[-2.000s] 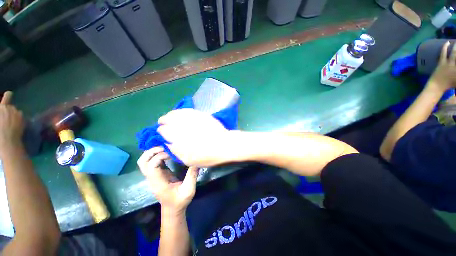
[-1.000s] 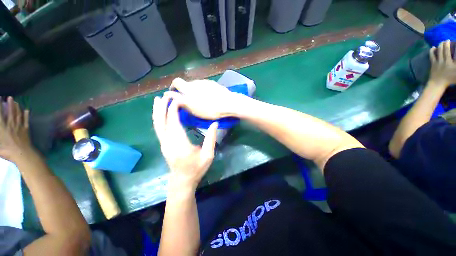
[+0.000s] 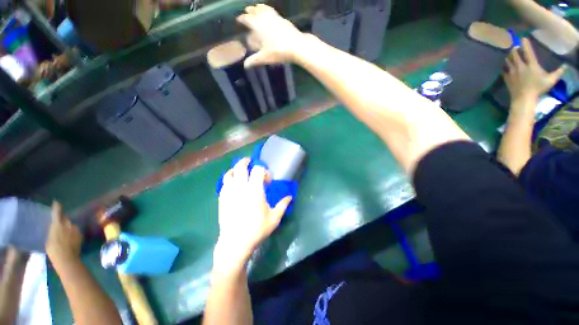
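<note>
My left hand rests over a bright blue cloth wrapped around a grey speaker unit lying on the green bench. The far end of this unit shows beyond the cloth. My right hand is stretched out across the bench, fingers spread, at the tops of two upright units with dark strips. One has a tan end face; the other's top is hidden behind the hand. Whether the hand touches them is unclear.
Two grey units stand at the back left. A light-blue bottle and a mallet lie at left. My right arm partly hides another bottle's metallic top. Neighbours' hands show on both sides.
My right hand has left the cloth and moved up and away to the upright units. My left hand stays at the cloth. The left neighbour now holds a grey unit. The view has shifted.
</note>
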